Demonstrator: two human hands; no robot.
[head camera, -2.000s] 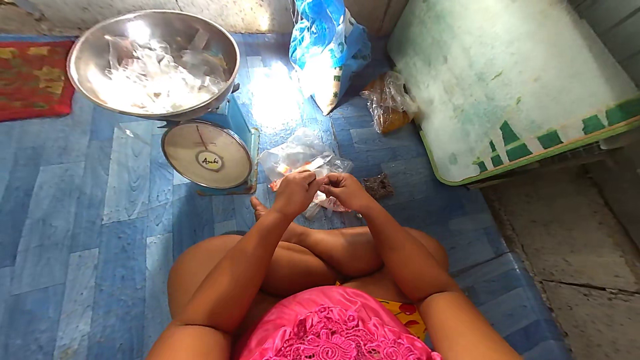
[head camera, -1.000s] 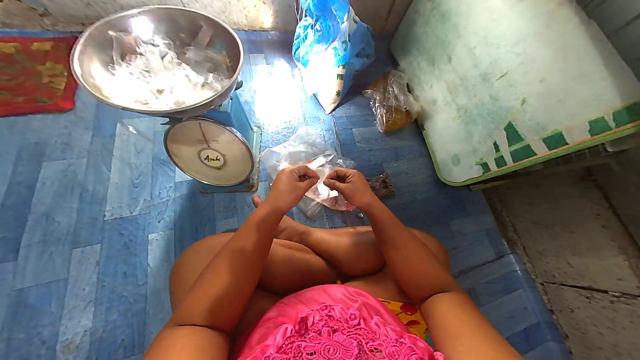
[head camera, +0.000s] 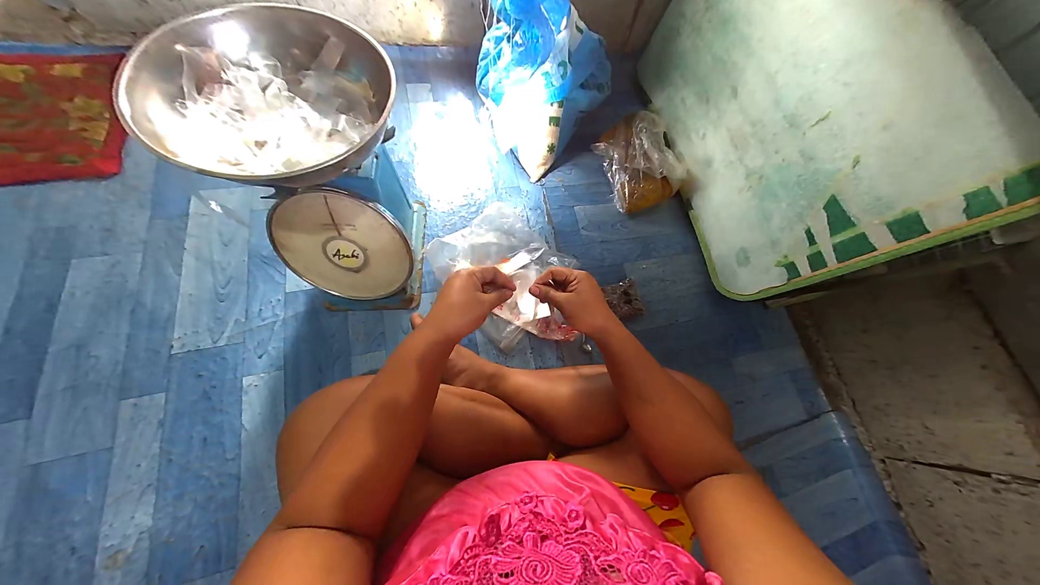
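My left hand (head camera: 473, 301) and my right hand (head camera: 572, 298) face each other a short way apart over clear plastic bags (head camera: 496, 236) on the floor, ahead of my crossed legs. The fingertips of both are pinched together, and a small clear plastic piece (head camera: 522, 292) seems to lie between them; whether they grip it is too fine to tell. A small packet of dark bits (head camera: 624, 299) lies just right of my right hand. Left of my hands is a dial scale (head camera: 341, 244), its round metal pan (head camera: 378, 138) heaped with small clear plastic packets (head camera: 260, 114).
A blue plastic bag (head camera: 540, 65) stands ahead near the wall. Beside it lies a clear bag with orange-brown contents (head camera: 642, 166). A worn, green-edged board or tabletop (head camera: 812, 122) fills the upper right. A red patterned mat (head camera: 61, 122) lies at the far left on blue flooring.
My hands were close together two seconds ago; they are now slightly apart over the plastic bags. The scale and the blue bag have not plainly changed.
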